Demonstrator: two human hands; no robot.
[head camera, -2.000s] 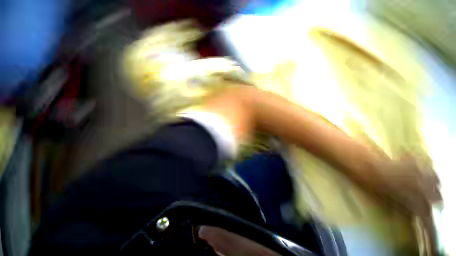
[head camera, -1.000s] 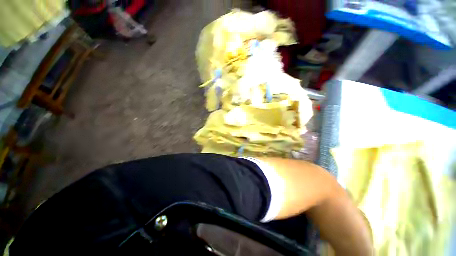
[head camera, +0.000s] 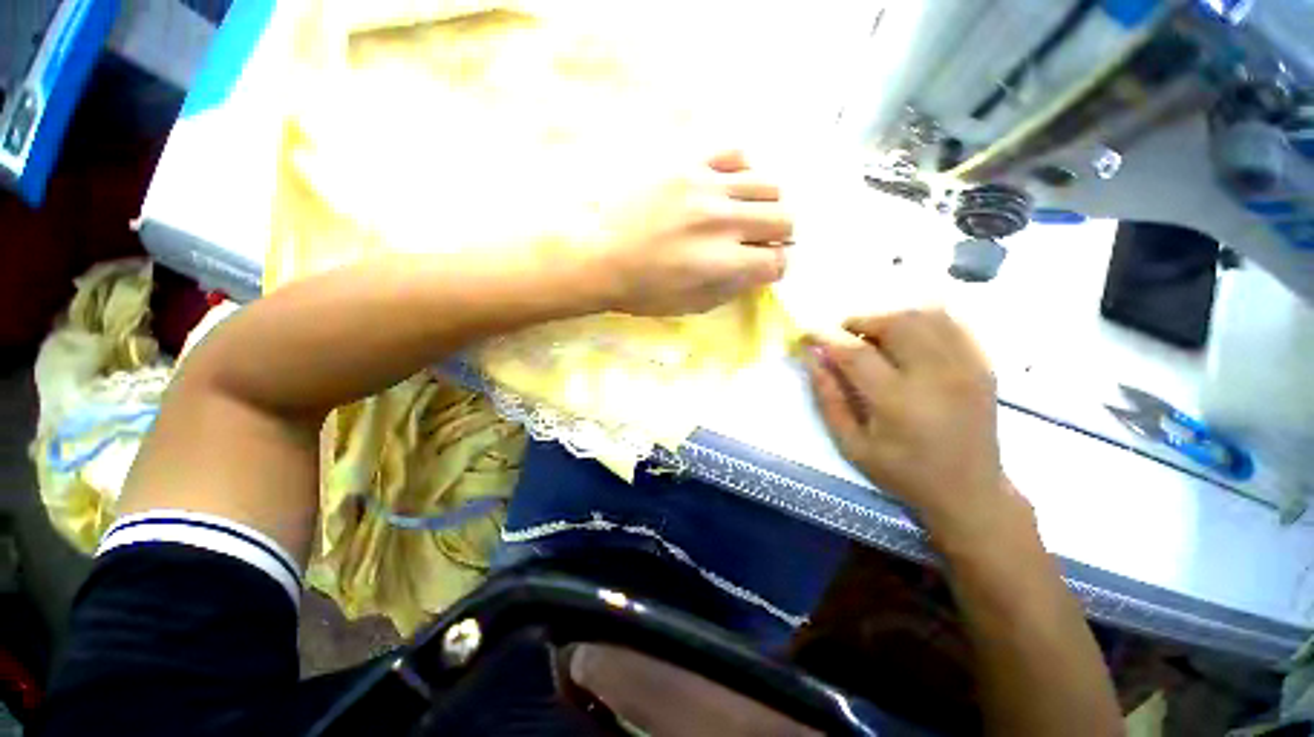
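Observation:
A pale yellow garment piece (head camera: 432, 159) lies spread over the white table, overexposed in the middle. Its lace trim (head camera: 555, 421) hangs over the ruled front edge. My left hand (head camera: 706, 238) lies on the cloth with fingers curled, holding it near its right side. My right hand (head camera: 908, 403) is at the cloth's right corner, thumb and fingertips together; whether cloth is between them is hard to tell. The sewing machine (head camera: 1138, 130) stands at upper right, its needle area just beyond my hands.
Thread snips (head camera: 1182, 432) with blue handles and a black flat rectangle (head camera: 1161, 282) lie on the table at right. Tied yellow bundles (head camera: 411, 497) are below the table's left side. Dark blue cloth (head camera: 677, 540) lies below the front edge.
The view has swung from the floor and bundles at left to the machine table. My right hand and the machine have come into view. My left hand now shows on the cloth.

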